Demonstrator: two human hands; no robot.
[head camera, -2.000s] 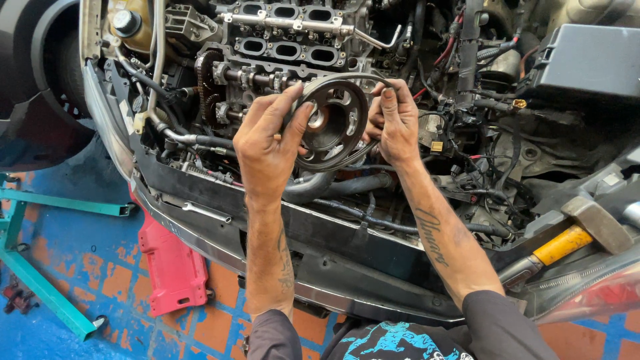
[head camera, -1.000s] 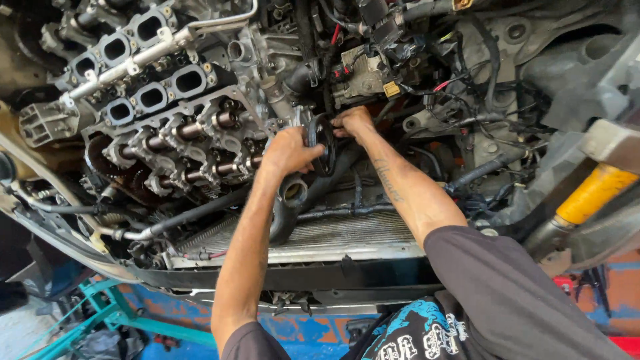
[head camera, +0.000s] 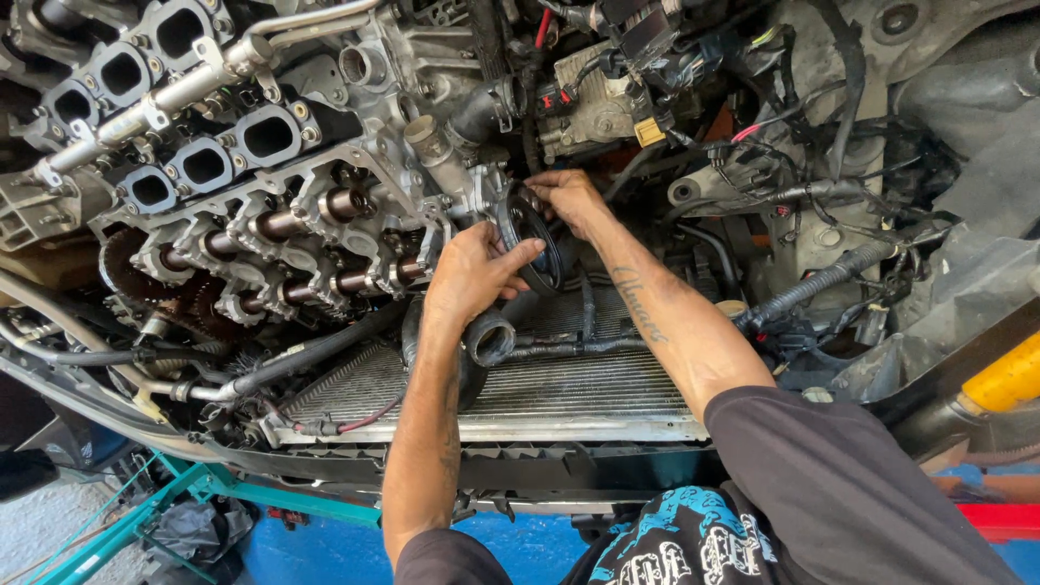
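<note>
A dark ribbed pulley (head camera: 530, 240) stands edge-on at the end of the engine (head camera: 349, 162), beside a metal housing. My left hand (head camera: 479, 272) grips its near side, the thumb across the rim and the fingers partly hidden. At its far side is my right hand (head camera: 569, 199), fingers bent at the rim; their tips are partly hidden. Left of the hands, the cylinder head shows its camshafts (head camera: 349, 280) and a dark timing sprocket (head camera: 154, 284). Below the pulley, an open coolant hose neck (head camera: 492, 340) points toward me.
The radiator (head camera: 569, 390) lies below my forearms. Loose wiring and a yellow connector (head camera: 649, 132) are at the upper right. A yellow-handled tool (head camera: 1003, 375) rests at the right edge. A teal metal stand (head camera: 296, 501) is beyond the car front at the lower left.
The pulley, held up above the car front two seconds ago, is now down at the engine's end between both hands. The view has shifted closer to the engine.
</note>
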